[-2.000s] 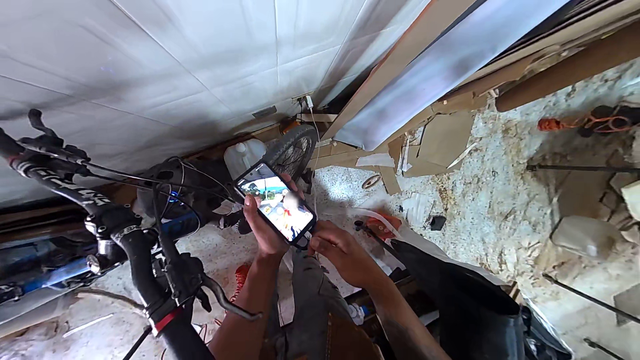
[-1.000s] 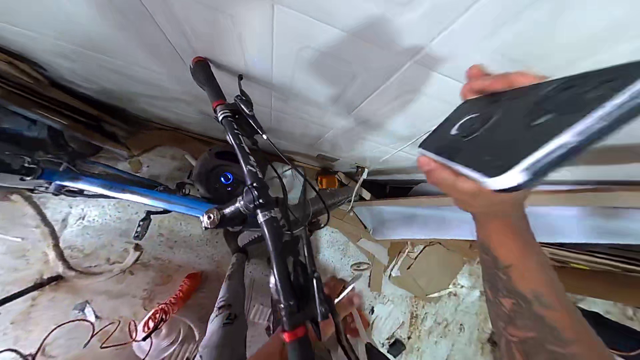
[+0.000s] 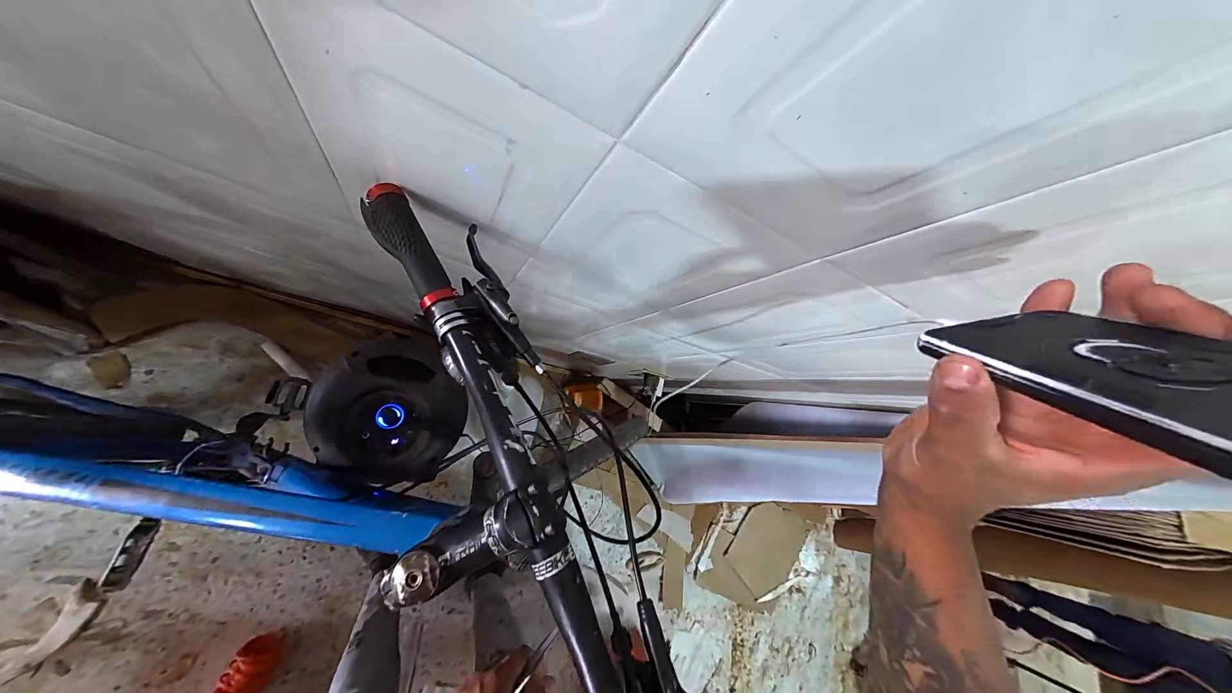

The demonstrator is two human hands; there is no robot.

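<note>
A black smartphone with a pale edge (image 3: 1136, 371) rests across the palm of my left hand (image 3: 1011, 443), its ringed back showing. The thumb lies at its near edge and fingertips curl past the far edge. The far end of the phone is cut off by the frame. At the bottom edge, my right hand (image 3: 500, 674) is mostly cut off, with a thin pale object between its fingers. Between the hands stands a black handlebar (image 3: 491, 404) with a red-ringed grip (image 3: 395, 226), brake lever (image 3: 486, 265) and cables, on a blue bicycle frame (image 3: 221, 500).
A white tiled wall (image 3: 616, 212) rises ahead. A round black device with a blue light ring (image 3: 385, 409) sits left of the handlebar. Cardboard pieces (image 3: 760, 549) lie on the stained floor. A thin white cable (image 3: 712, 371) runs along the wall, and an orange-red coil (image 3: 252, 662) lies lower left.
Two seconds ago both hands were at the phone, its lit screen showing; now only my left hand holds it, back side up, at the far right. The view has swung toward the bicycle.
</note>
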